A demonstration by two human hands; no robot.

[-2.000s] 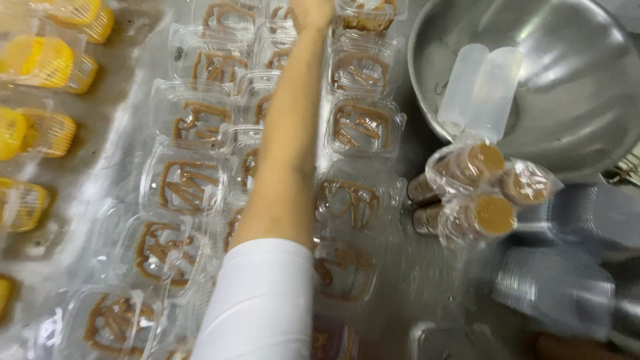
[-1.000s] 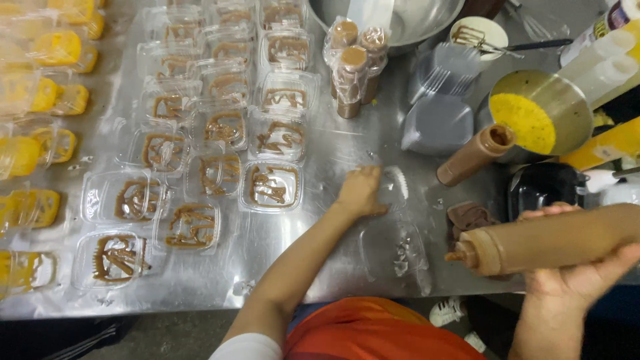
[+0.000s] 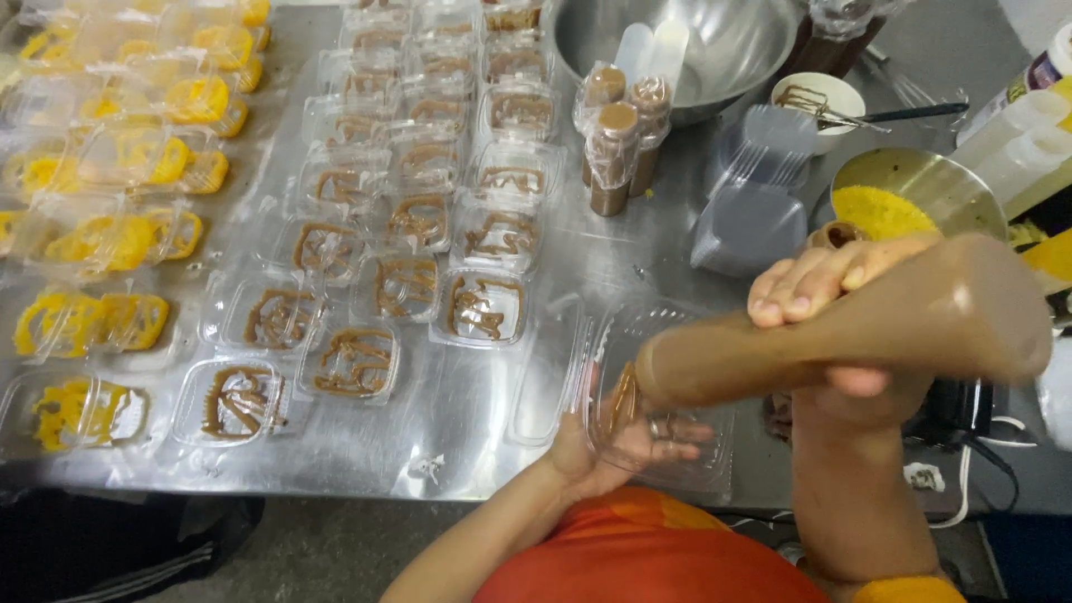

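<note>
My right hand (image 3: pixel 837 293) grips a plastic squeeze bottle of brown sauce (image 3: pixel 846 327), tilted with its tip down over a clear plastic clamshell container (image 3: pixel 712 452). Under that container, my left hand (image 3: pixel 628 444) supports it with the palm up. A streak of brown sauce (image 3: pixel 623 389) shows near the bottle's tip; the tip itself is partly hidden. To the left stand rows of open clear containers with brown sauce lines, the nearest one (image 3: pixel 486 307) beside my left hand. Farther left are containers with yellow sauce (image 3: pixel 79 410).
Wrapped bottles of brown sauce (image 3: pixel 615 159) stand by a large steel bowl (image 3: pixel 712 50). Stacked clear containers (image 3: pixel 748 226), a white bowl with a utensil (image 3: pixel 825 105) and a steel bowl of yellow mixture (image 3: pixel 921 197) lie right. The steel table's front edge (image 3: pixel 335 486) runs before me.
My left hand, on the table a second ago, now holds a container from below. The bottle in my right hand has moved left and tilted down over it.
</note>
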